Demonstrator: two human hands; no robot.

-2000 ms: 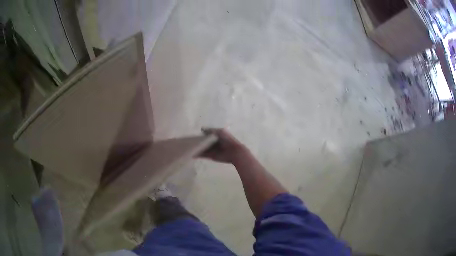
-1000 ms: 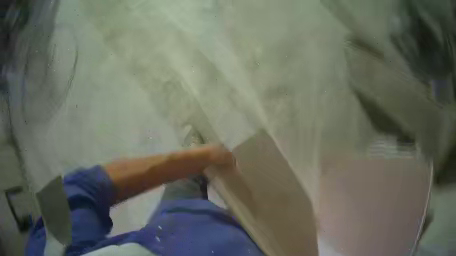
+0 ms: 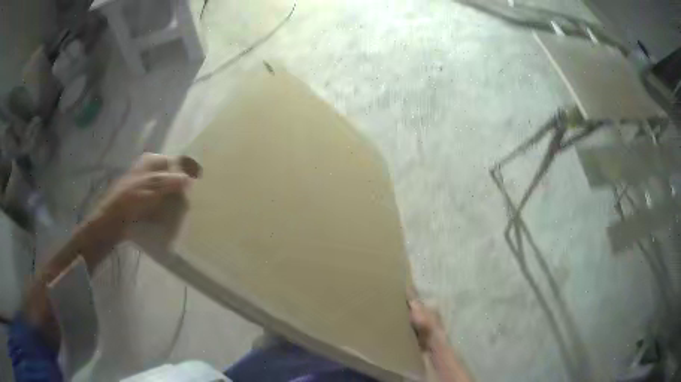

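Observation:
A flat tan panel (image 3: 291, 216) with a thin pale edge is held tilted in front of my body, its broad face turned up. My left hand (image 3: 153, 194) grips its left edge, with the thumb on the face. My right hand (image 3: 427, 326) holds its right edge near the lower right corner; only part of this hand shows, and its other fingers are hidden. Both hands are bare and somewhat blurred.
Thin-legged metal stands (image 3: 515, 216) are at the right, with a tan panel (image 3: 597, 78) on top. A white stool or small stand (image 3: 153, 33) is at the upper left. A dark cable (image 3: 250, 51) lies on the pale floor. Blurred clutter lines the left side.
The view has turned from the leaning panels to stands and a stool. The panel, earlier held at one edge by a single visible hand, now shows its full face between both hands.

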